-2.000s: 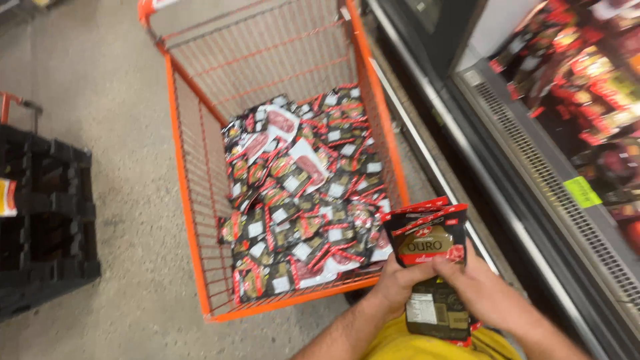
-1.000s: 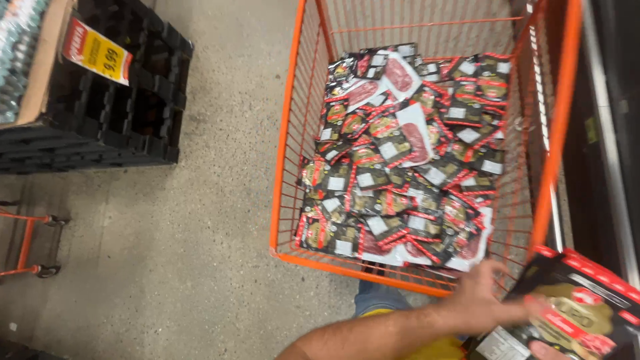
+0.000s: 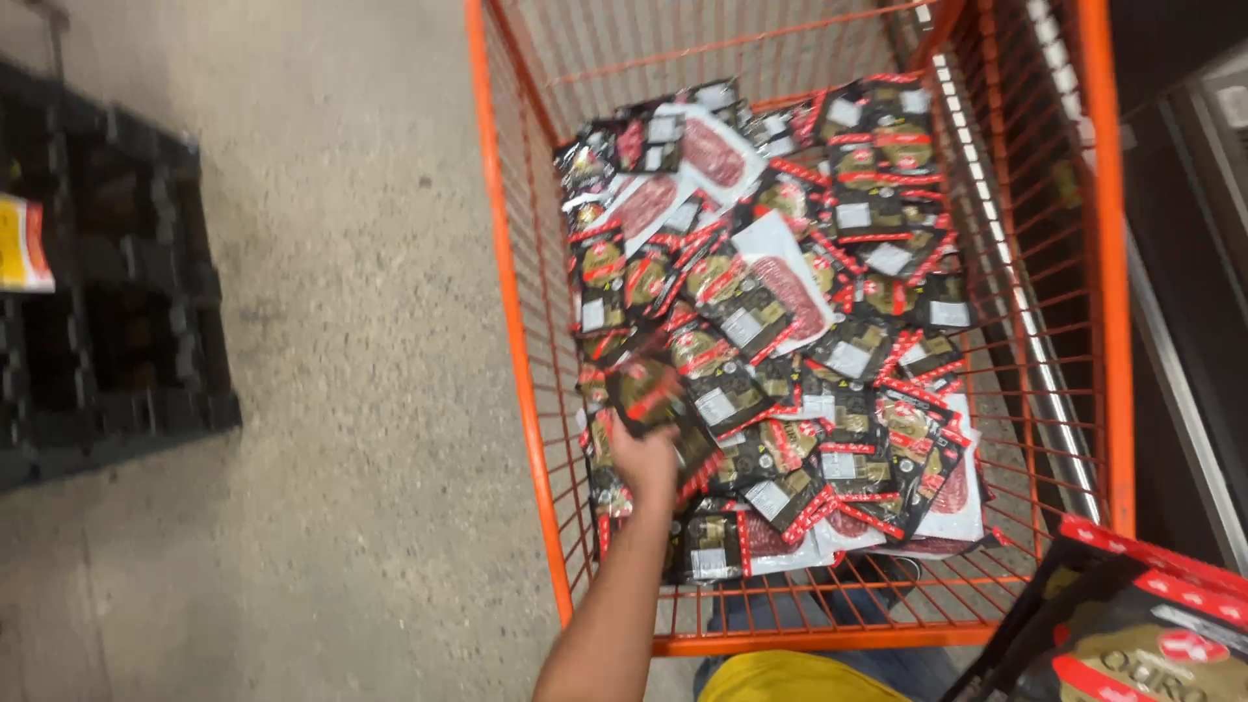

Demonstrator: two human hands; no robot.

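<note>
My left hand [image 3: 645,456] reaches into an orange wire shopping cart [image 3: 526,390], its fingers on a black and red packet of sliced meat [image 3: 651,390] that is blurred by motion. Many more such packets [image 3: 848,351] lie in a loose heap over the bottom of the cart; a few are turned with their clear side up, showing round meat slices [image 3: 785,292]. At the lower right, close to the camera, a stack of the same packets [image 3: 1141,624] stands beside the cart's corner. My right hand is outside the picture, so what holds that stack is hidden.
Black plastic crates [image 3: 117,292] with a yellow and red price sign [image 3: 21,244] stand on the concrete floor [image 3: 370,341] at left. Along the right side of the cart runs the metal edge of a refrigerated display case [image 3: 1185,390]. My legs are just behind the cart.
Two seconds ago both my hands held the packets together beside the cart. Since then my left hand has moved left into the cart, with a packet at its fingers.
</note>
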